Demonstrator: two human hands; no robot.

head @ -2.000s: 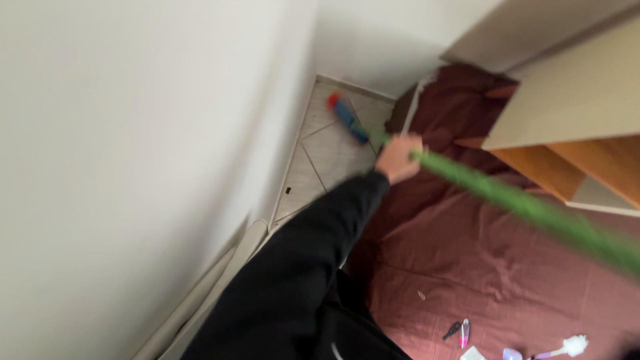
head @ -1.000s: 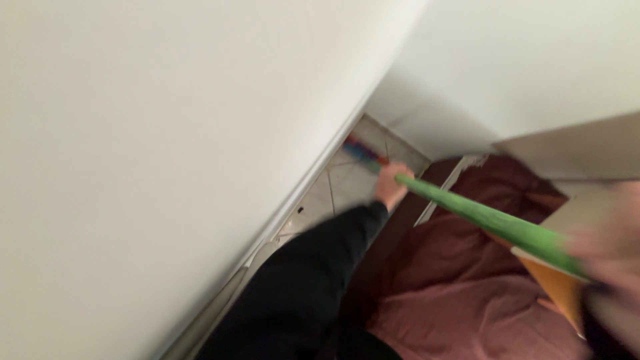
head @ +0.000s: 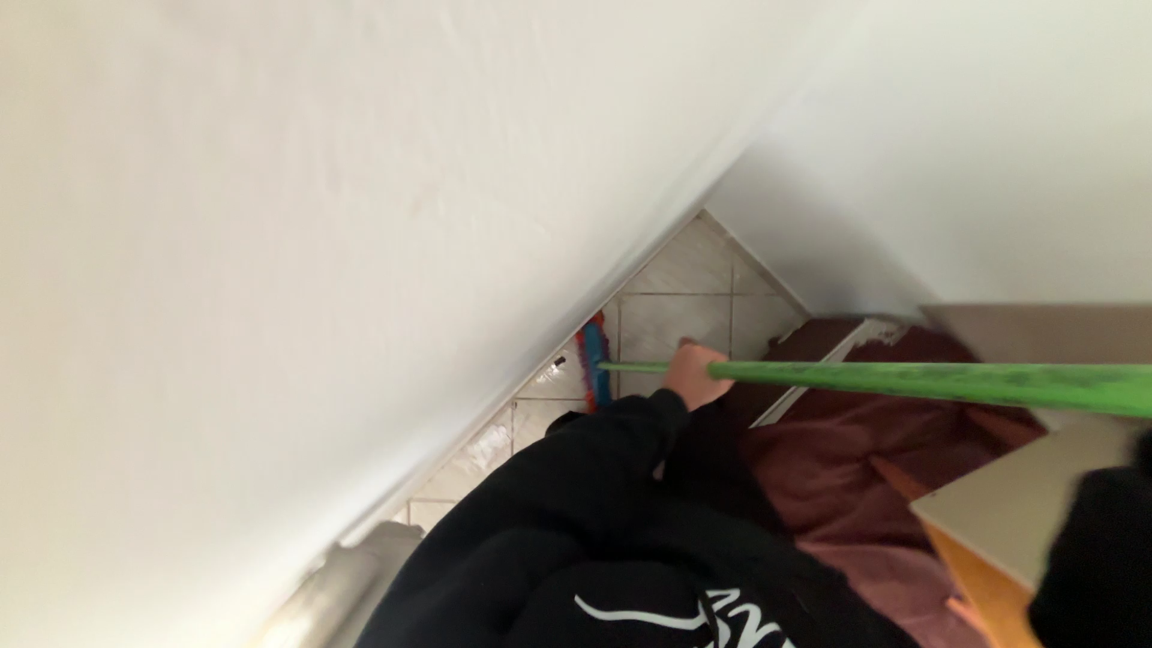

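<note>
My left hand (head: 697, 374) is closed around the lower part of a long green broom handle (head: 882, 378). Beyond that hand, the blue and red broom head (head: 595, 362) rests on the pale floor tiles (head: 675, 315), right beside the wall on the left. The handle runs across to the right edge of the view. A black sleeve (head: 1093, 549) shows at the lower right, but my right hand itself is out of view. A small dark bit (head: 560, 361) lies on the tiles just left of the broom head.
White walls (head: 360, 225) meet at a corner ahead. On the right, a dark red cloth (head: 846, 459) lies beside a cream and orange furniture panel (head: 999, 504). A rolled grey-beige material (head: 351, 576) stands along the wall at the lower left.
The broom head has moved away from the corner, back along the left wall, closer to the small dark bit. My right hand, seen on the handle one second ago, has left the view.
</note>
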